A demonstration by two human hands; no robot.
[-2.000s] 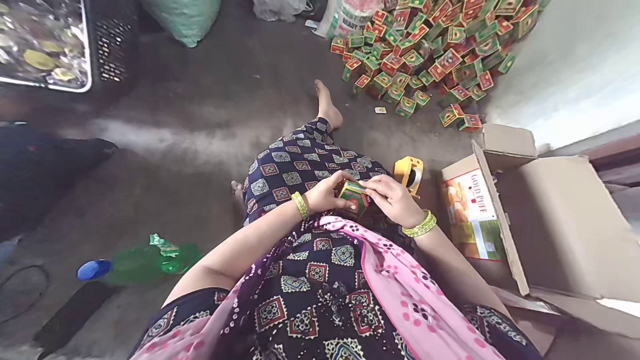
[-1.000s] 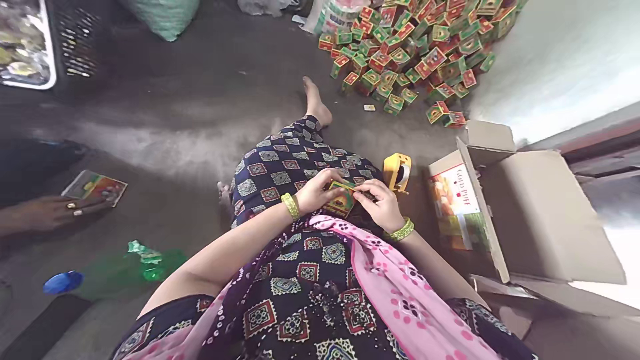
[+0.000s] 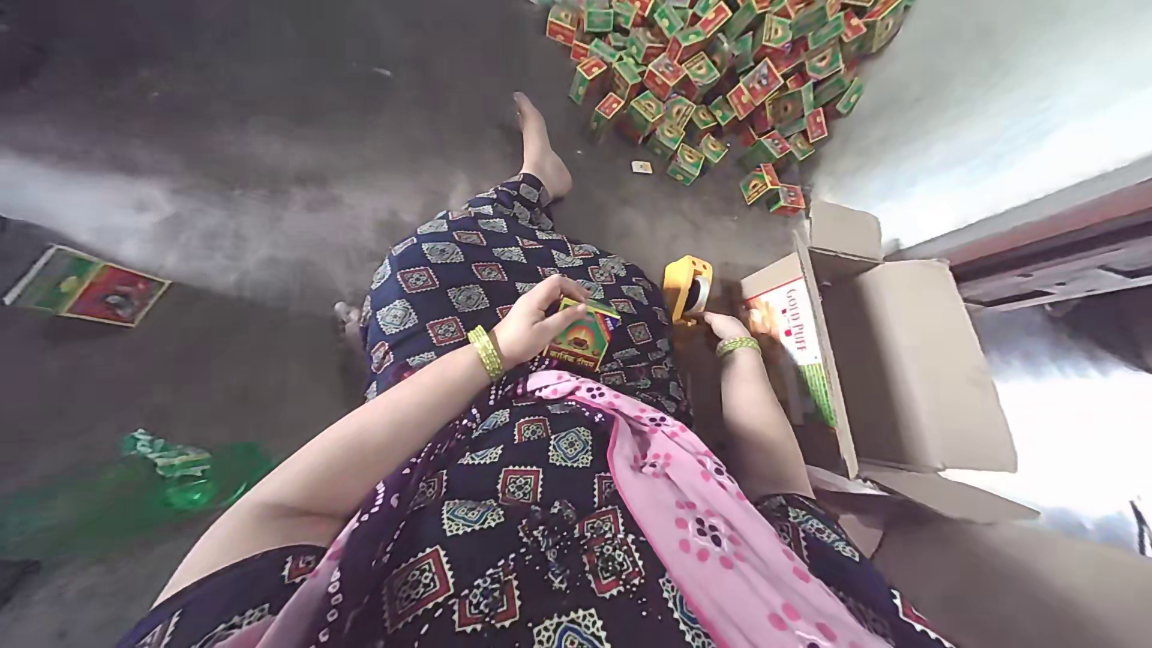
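My left hand (image 3: pixel 541 326) holds a small printed carton (image 3: pixel 583 340), green, red and yellow, upright on my lap, with fingers over its top and left side. My right hand (image 3: pixel 725 326) is off to the right, its fingertips at the lower end of a yellow tape dispenser (image 3: pixel 688 289) that stands on the floor beside my knee. A roll of tape shows inside the dispenser. Whether the right fingers grip the dispenser or the tape end, I cannot tell.
A heap of similar cartons (image 3: pixel 720 81) lies ahead, against the wall. An open cardboard box (image 3: pixel 931 364) stands at my right. A flat printed carton (image 3: pixel 101 286) lies on the floor at left, and a green plastic bottle (image 3: pixel 184 477) lies nearer me.
My right hand has left the small carton and moved right to the tape dispenser. Another person's hand, earlier on the flat carton at left, is gone from view.
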